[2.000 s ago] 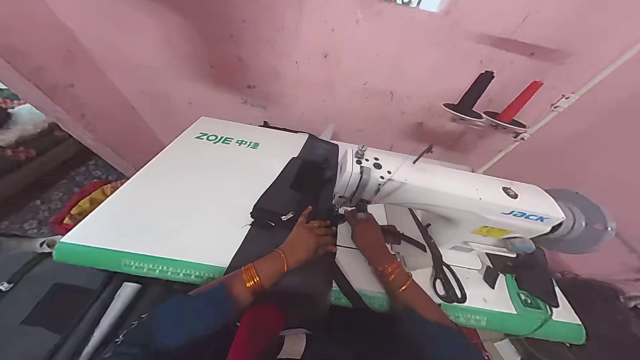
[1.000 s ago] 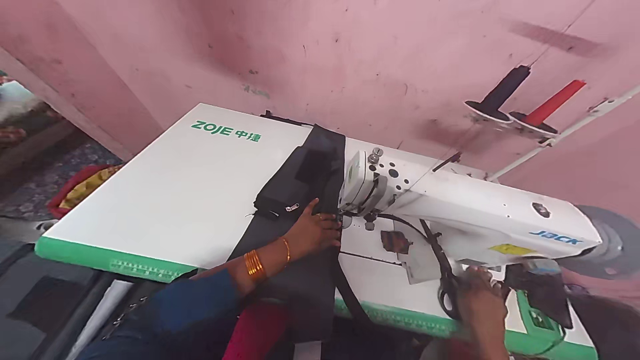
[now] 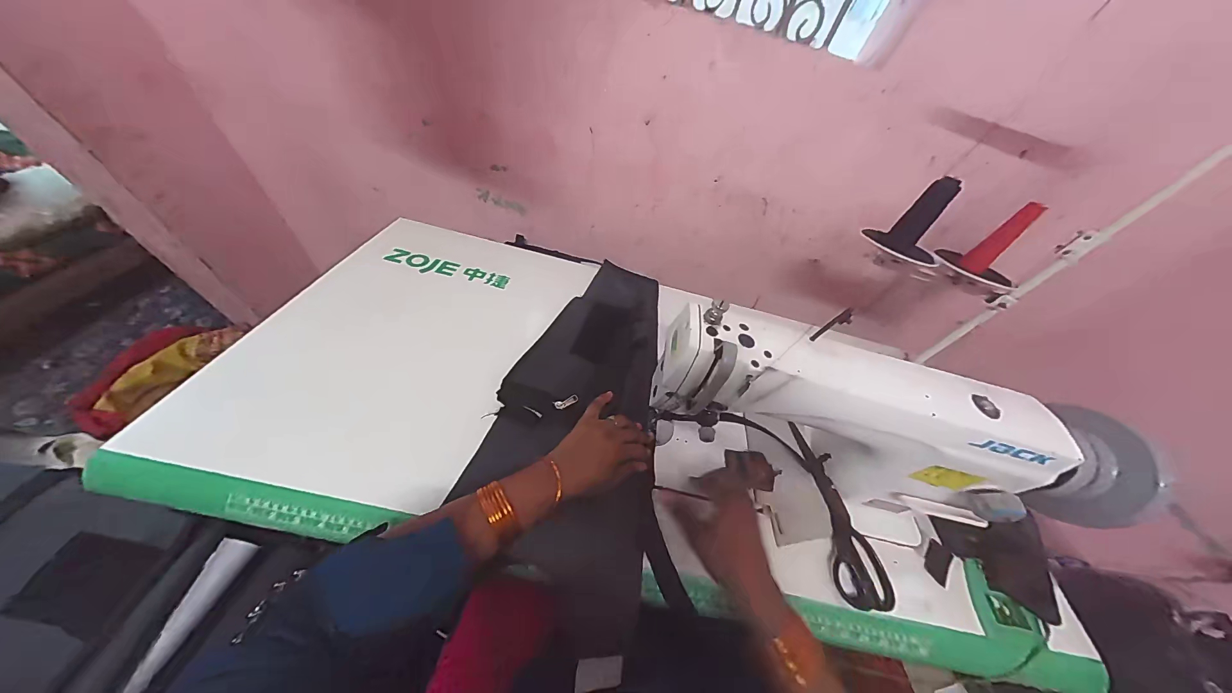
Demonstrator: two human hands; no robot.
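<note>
A Jack sewing machine [image 3: 895, 414] stands on a white table with a green edge. Black fabric [image 3: 577, 539] with a zipper pull [image 3: 566, 402] lies across the table, its right edge beside the needle area. My left hand [image 3: 602, 448] rests on this fabric with its fingers spread, close to the presser foot. My right hand [image 3: 722, 520], blurred, is over the machine bed to the right of the fabric; whether it holds anything cannot be told. A small dark piece [image 3: 751, 472] lies just beyond its fingers. Black-handled scissors [image 3: 861, 568] lie to the right of that hand.
A dark thread cone [image 3: 926, 219] and a red thread cone [image 3: 1004, 239] stand behind the machine near the pink wall. A green-framed control panel [image 3: 1006, 608] is at the table's right end, with dark cloth [image 3: 1006, 563] beside it. Red and yellow cloth [image 3: 154, 375] lies left of the table.
My right hand has moved left from beside the scissors handles to the machine bed near the fabric. My left hand stays on the black fabric.
</note>
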